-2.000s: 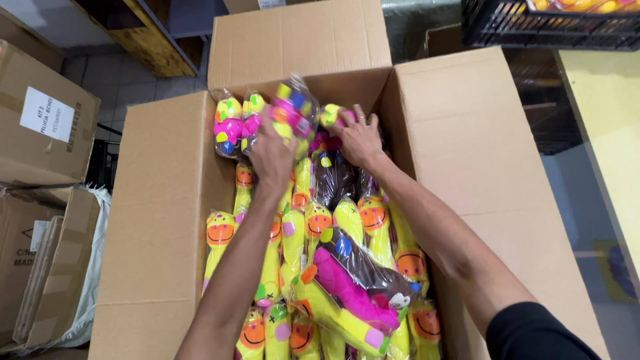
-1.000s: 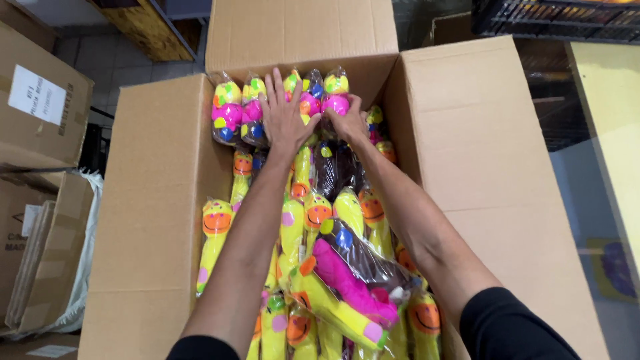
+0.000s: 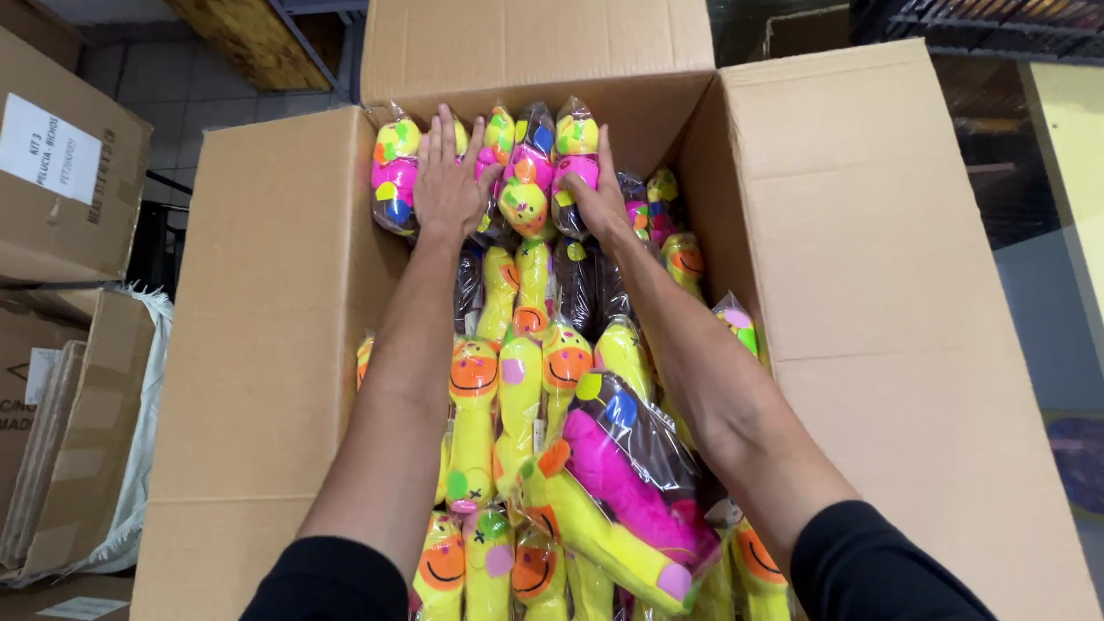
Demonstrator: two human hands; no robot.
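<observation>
A large open cardboard box (image 3: 259, 345) holds several rows of plush toys in clear plastic bags. Along its far wall stands a row of bagged yellow, pink and brown plush toys (image 3: 397, 177). My left hand (image 3: 453, 185) lies spread on that row, fingers apart, over the toys at the left. My right hand (image 3: 599, 194) is at the row's right end, its thumb on a bagged pink-and-yellow plush toy (image 3: 576, 164) and its fingers along the toy's right side. Nearer to me, a bagged yellow plush giraffe (image 3: 604, 535) and a pink-and-brown plush toy (image 3: 634, 483) lie slantwise on top.
Wide flaps (image 3: 880, 285) fold out at both sides and the far end. Cardboard cartons (image 3: 69, 224) bearing writing are stacked at the left, beside a white woven sack (image 3: 142, 414). A black plastic crate (image 3: 992, 30) stands at the upper right, above a pale yellow surface (image 3: 1065, 129).
Two seconds ago my left hand held a bagged toy above the far row; now it lies spread on the row. My right hand has shifted onto the row's right-end toy.
</observation>
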